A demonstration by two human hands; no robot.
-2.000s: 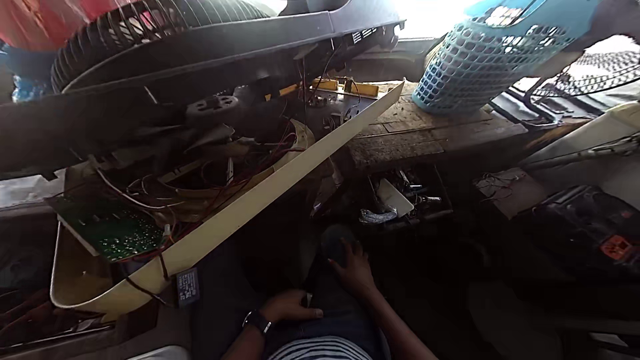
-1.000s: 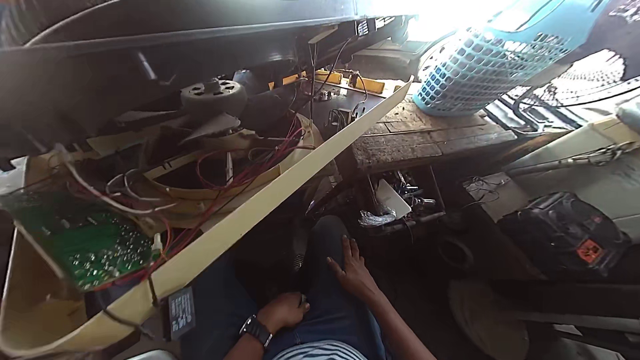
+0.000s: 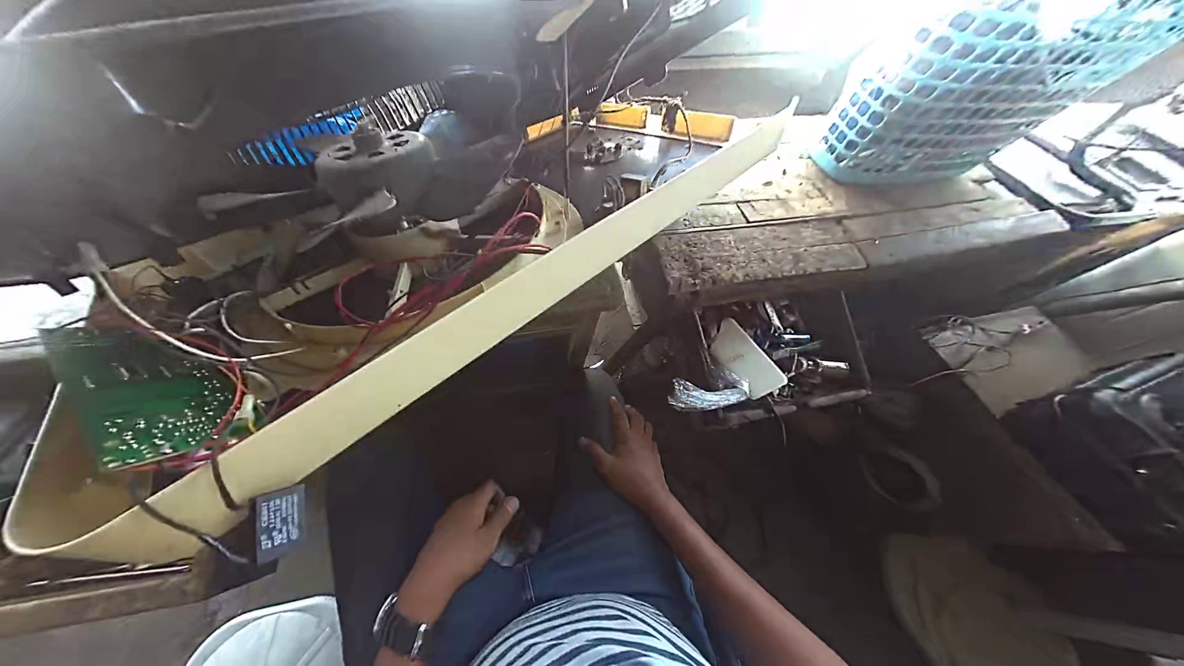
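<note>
My left hand (image 3: 467,535) rests over my lap with curled fingers, beside a small greyish item (image 3: 520,542) that I cannot identify; whether the hand grips it is unclear. On my denim-covered thigh lies my right hand (image 3: 631,455), fingers apart and holding nothing. A cream plastic housing (image 3: 499,338) stretches diagonally in front of me, with red and white wires inside. At its left end sits a green circuit board (image 3: 162,407). A small black labelled component (image 3: 280,524) hangs on dark wires outside the housing. Behind the wires is a motor (image 3: 370,166) with blades.
A large dark casing (image 3: 250,65) leans overhead at the left. The wooden bench (image 3: 768,259) holds a blue plastic basket (image 3: 897,139). Below it, an open drawer (image 3: 860,351) contains small parts. A black bag-like item (image 3: 1110,444) lies right, and something white (image 3: 277,634) is bottom left.
The view has shifted, and the motor behind the housing shows more fully than two seconds ago. Both hands remain around my lap and thigh.
</note>
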